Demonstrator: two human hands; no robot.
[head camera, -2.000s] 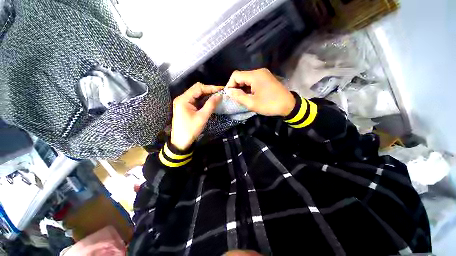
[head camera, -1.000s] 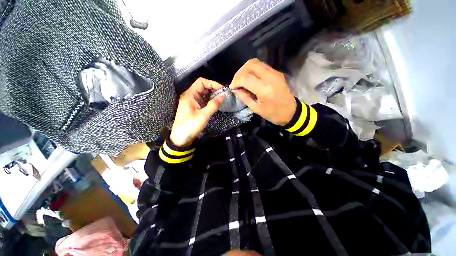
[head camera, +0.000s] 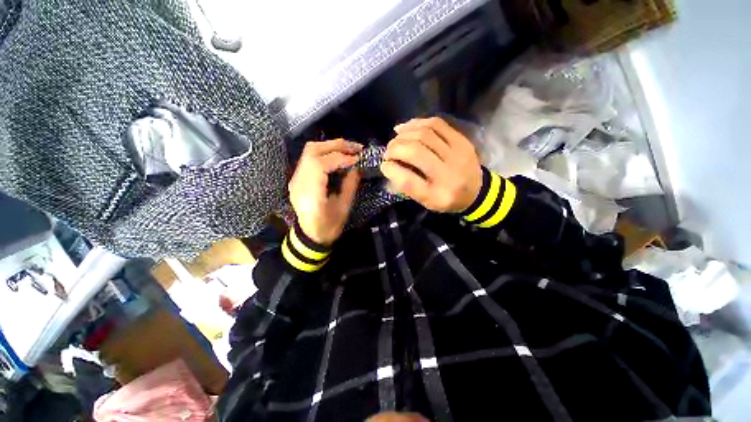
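Observation:
The black-and-white tweed coat (head camera: 210, 194) lies in a large bundle at the upper left, with an oval opening that shows pale grey lining (head camera: 177, 142). A small tweed portion (head camera: 372, 157) is held between the fingertips of both hands in front of my chest. My left hand (head camera: 323, 191) pinches its left side. My right hand (head camera: 435, 165) pinches its right side with curled fingers. More tweed hangs below, between the hands, partly hidden by them.
A white table with a ruler edge (head camera: 370, 62) runs across the top. Plastic-wrapped material (head camera: 568, 136) lies at the right, below a cardboard box (head camera: 605, 21). Pink cloth (head camera: 152, 396) and brown cardboard (head camera: 169, 354) are at the lower left.
The small piece has turned in the fingers: its pale grey side showed before, its tweed side shows now. My right hand's fingers are more curled. The large bundle stays nearly in place.

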